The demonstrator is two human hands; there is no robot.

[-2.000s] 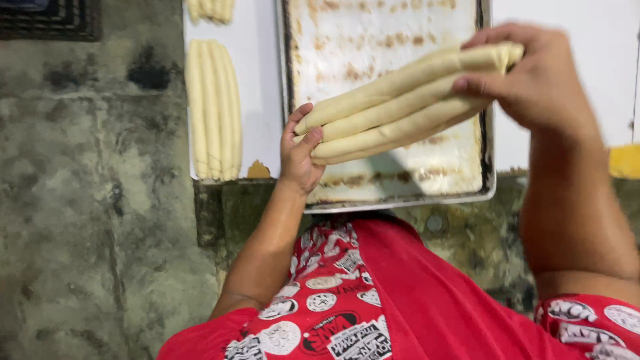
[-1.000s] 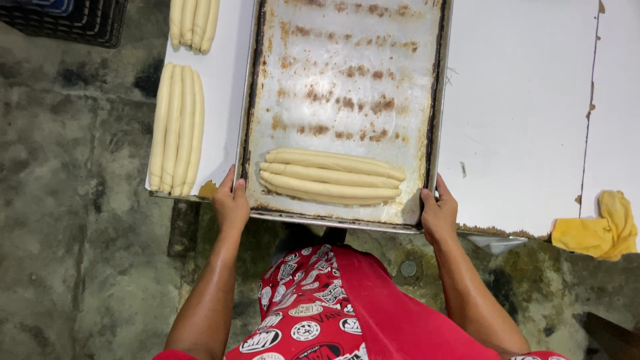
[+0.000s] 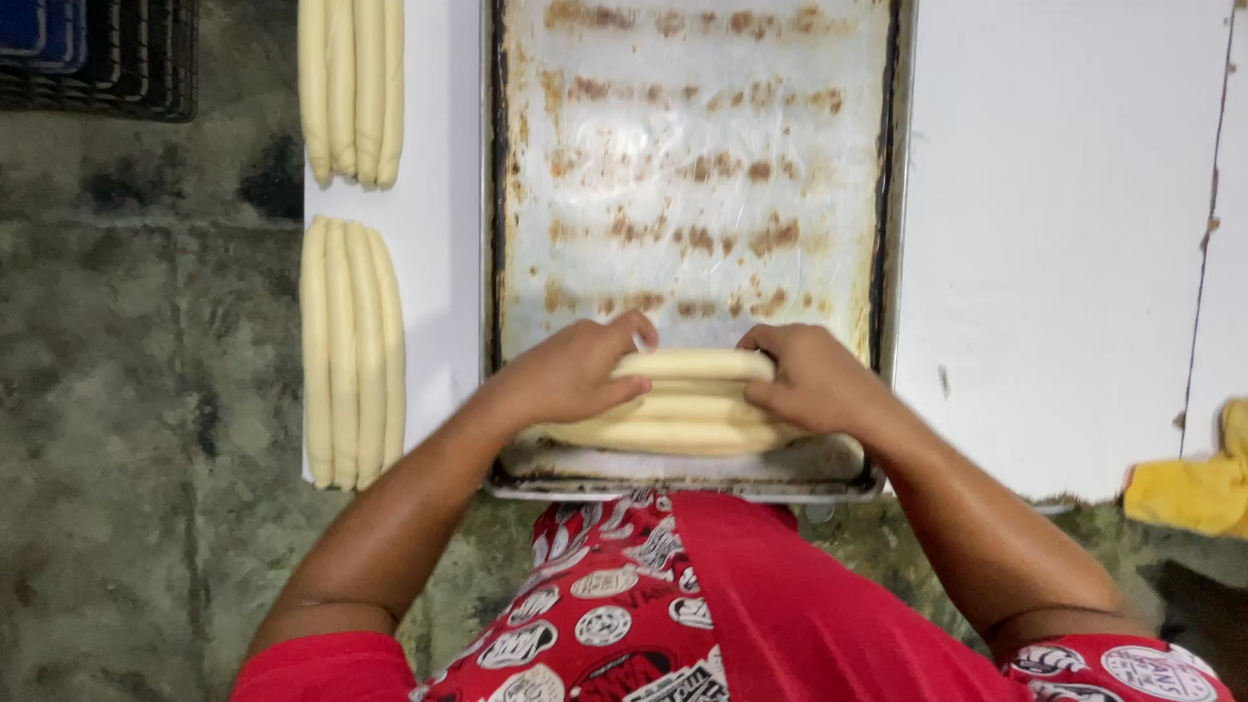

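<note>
A group of long pale dough ropes [image 3: 682,434] lies crosswise near the front end of a metal baking tray [image 3: 902,195] lined with stained paper. Both my hands bend over the rope farthest from me [image 3: 694,365]. My left hand [image 3: 575,369] has thumb and fingers around its left end, and my right hand [image 3: 814,375] pinches its right end. That rope seems slightly raised above the others. Parts of the dough's ends are hidden under my hands.
Two more groups of dough ropes [image 3: 353,351] lie along the left edge of the white table [image 3: 1053,244]. A yellow cloth [image 3: 1189,492] hangs at the front right corner. Black and blue crates [image 3: 107,68] stand on the floor, upper left.
Two seconds ago my hands held the dough ropes above the tray; one second ago the ropes lay on it while my hands gripped its sides. Now both hands have moved inward onto the dough.
</note>
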